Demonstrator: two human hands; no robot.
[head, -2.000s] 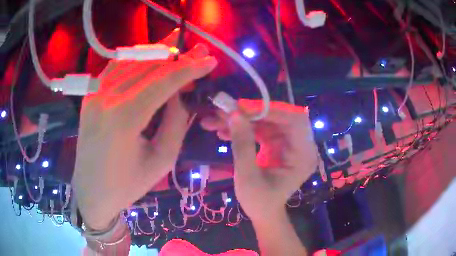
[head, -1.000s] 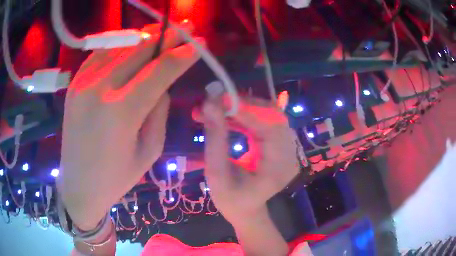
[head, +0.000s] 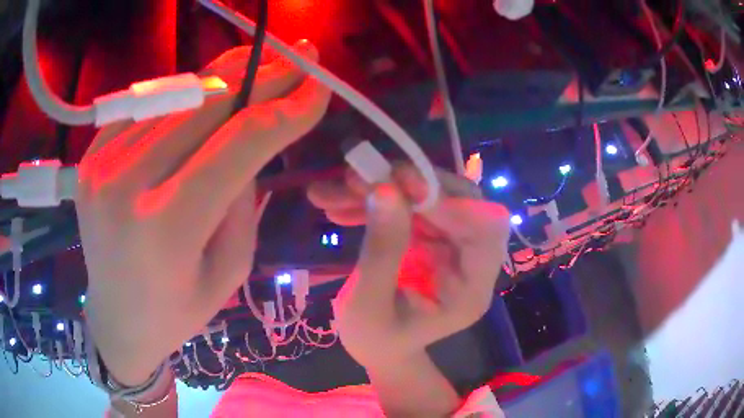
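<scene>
My right hand pinches a white USB-C plug between thumb and fingers. Its white cable loops up to the upper left. My left hand, with bands at the wrist, is raised at the left, its fingertips close together near a thin black cable. What its fingers hold, if anything, is hidden. A white plug with a lit metal tip hangs in front of its knuckles. Another white plug hangs beside it at the left edge. The two hands are apart.
Dark rack shelves cross the view, with blue-white LEDs and hanging white cables. More looped cables hang lower down. Thin tangled wires run along a shelf edge at the right. A blue bin is at the lower right.
My left hand has moved left and slightly down in view. My right hand dipped left, then came back, still holding the plug. The blue bin has come into view more.
</scene>
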